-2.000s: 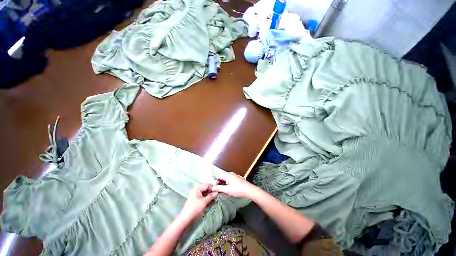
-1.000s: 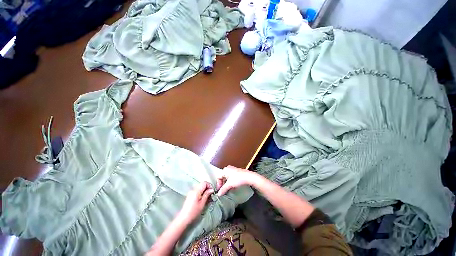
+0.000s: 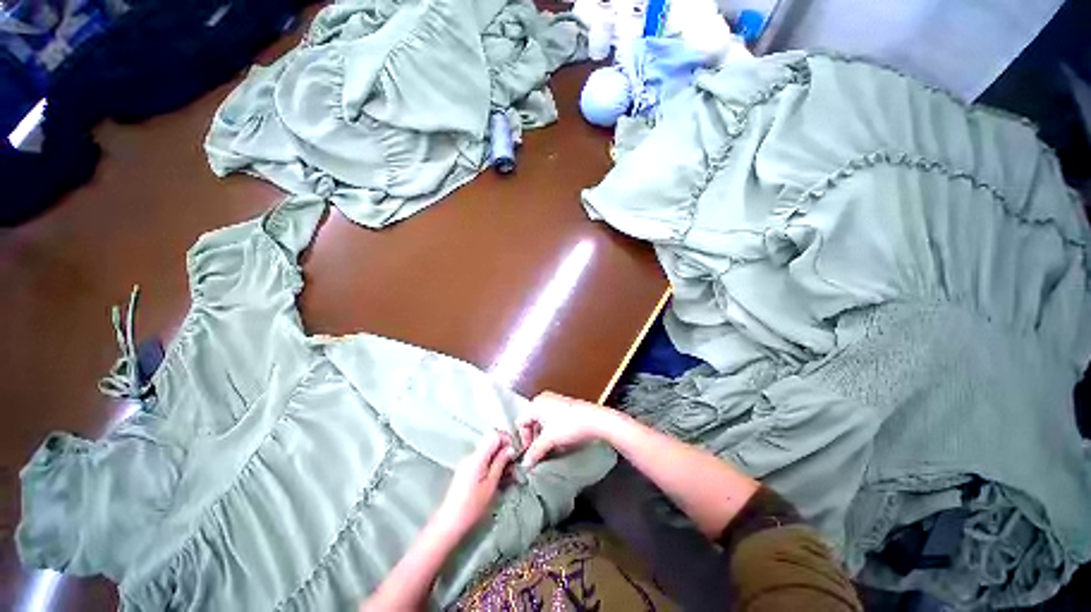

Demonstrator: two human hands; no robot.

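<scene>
A sage-green dress (image 3: pixel 263 442) lies spread on the brown table, its neckline at the left with a thin green drawstring (image 3: pixel 125 347) and a small dark label. My left hand (image 3: pixel 479 469) and my right hand (image 3: pixel 560 427) meet at the near right part of the skirt. Their fingertips pinch the fabric close together. The fingers hide the exact spot and anything small between them. A ruffled tier seam (image 3: pixel 347 514) runs across the skirt left of my hands.
A green dress pile (image 3: pixel 383 108) lies at the back with a grey-blue cylinder (image 3: pixel 503 141) beside it. A large green pile (image 3: pixel 885 275) fills the right. White and light-blue items (image 3: pixel 652 60) lie behind it. Black garments (image 3: pixel 156 60) lie at the upper left of the table (image 3: pixel 419 275).
Both hands stay at nearly the same part of the skirt. The right fingers have bent down closer to the left fingertips, and the fabric there is gathered up more. The view has shifted slightly.
</scene>
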